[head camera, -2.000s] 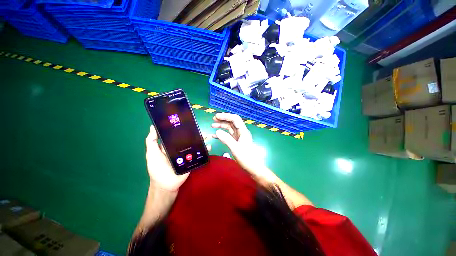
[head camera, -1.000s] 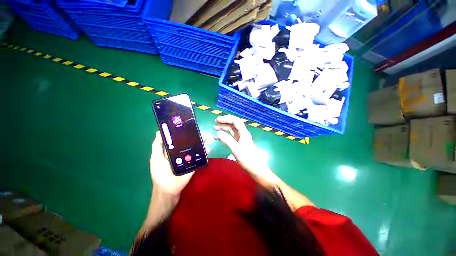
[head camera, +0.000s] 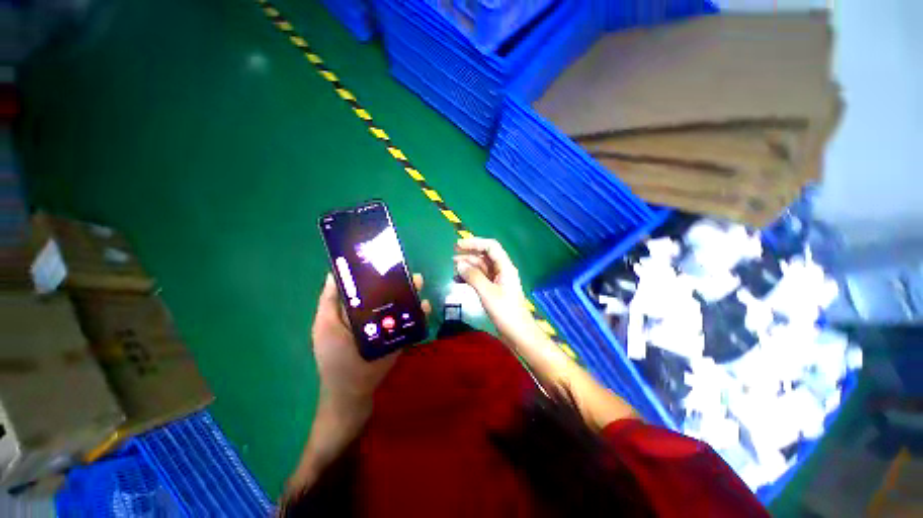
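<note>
A black smartphone (head camera: 374, 278) with a lit, dark call-like screen lies upright in my left hand (head camera: 342, 349), its fingers round both edges. A pale reflection shows on the upper screen. My right hand (head camera: 491, 280) is just right of the phone, not touching it. Its fingers are curled loosely with the fingertips near the thumb, and I see nothing held in it.
A blue crate (head camera: 627, 354) heaped with white-and-black units (head camera: 739, 344) is at the right. Flattened cardboard sheets (head camera: 708, 101) lie on blue crates at the upper right. Cartons (head camera: 61, 354) and blue crates stand at the lower left. Yellow-black tape (head camera: 395, 152) crosses the green floor.
The view has swung left, so the crate of units has moved right and down and the left cartons show more. The phone stays in my left hand; the right hand stays beside it.
</note>
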